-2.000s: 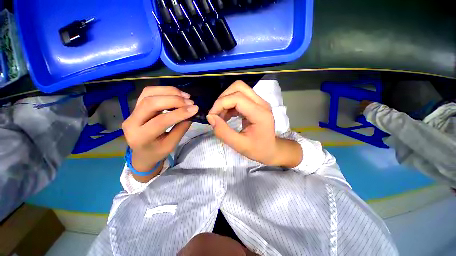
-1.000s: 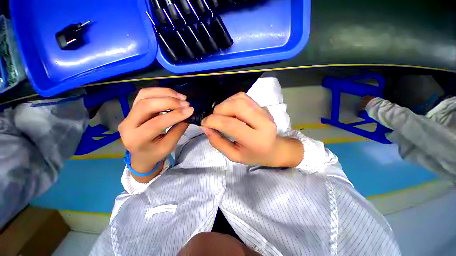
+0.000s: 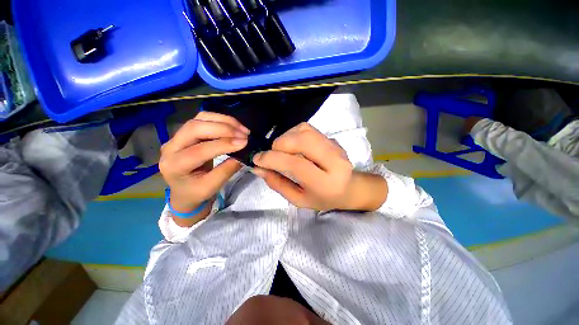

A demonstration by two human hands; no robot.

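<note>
My left hand (image 3: pixel 202 164), with a blue strap at the wrist, holds a black housing (image 3: pixel 244 151) between thumb and fingers above my lap. The housing is mostly hidden by the fingertips and blends into the dark background. My right hand (image 3: pixel 310 166) pinches a tiny green circuit board (image 3: pixel 254 156) against the housing; only a speck of green shows. A loose black housing with a thin prong lies in the left blue tray (image 3: pixel 120 95). Black units (image 3: pixel 244 47) stand in tight rows in the right blue tray (image 3: pixel 305 75).
A clear box of green boards (image 3: pixel 14 76) is at the far left edge. The dark green bench (image 3: pixel 470 38) extends right. Blue stools (image 3: pixel 454 105) stand below the bench. A neighbour's sleeve (image 3: pixel 527 155) is at right, another person's smock (image 3: pixel 54 184) at left. A cardboard box (image 3: pixel 57 295) is at lower left.
My right fingertips have closed in beside the left ones, and a bit of green now shows between them. The view has shifted slightly. The tray contents look unchanged.
</note>
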